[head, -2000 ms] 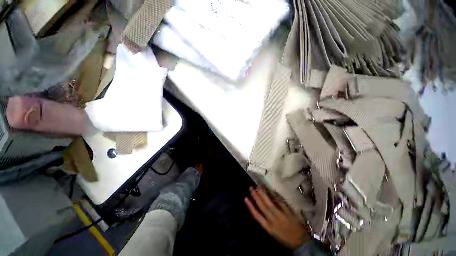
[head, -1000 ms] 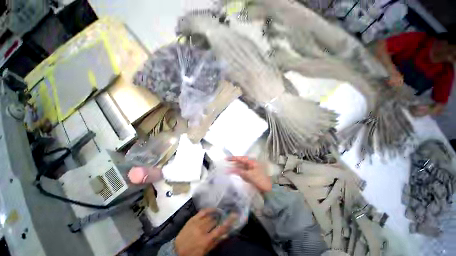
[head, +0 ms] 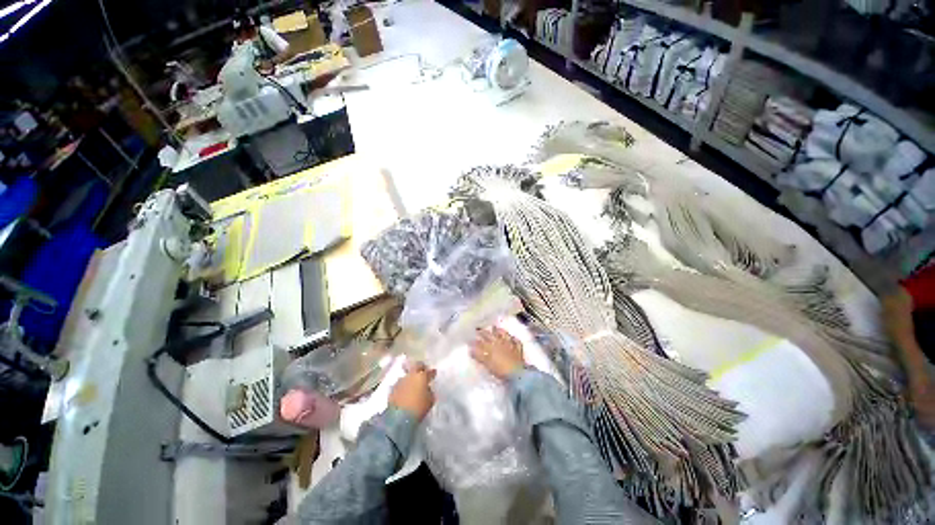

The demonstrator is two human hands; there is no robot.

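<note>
A crumpled clear plastic bag [head: 477, 436] lies below and between my hands; what is in it cannot be told. My left hand [head: 412, 392] is at the bag's upper left edge with fingers curled on the plastic. My right hand [head: 496, 354] rests on plastic at the bag's upper right, fingers spread. A second clear bag full of small grey-brown pieces [head: 431, 251] stands just beyond my hands. White sheets lie partly under the plastic and my hands.
A tied webbing bundle [head: 605, 349] fans out on the right, with more bundles beyond. The white sewing machine [head: 123, 359] stands left, beside a pink roll [head: 310, 408]. A small fan [head: 506, 66] is at the back. A person's arm [head: 904, 344] shows at the right edge.
The view has lifted to show the far table and shelves. My hands have moved from holding the clear bag close to me to its upper edge, and the bag now lies spread below them.
</note>
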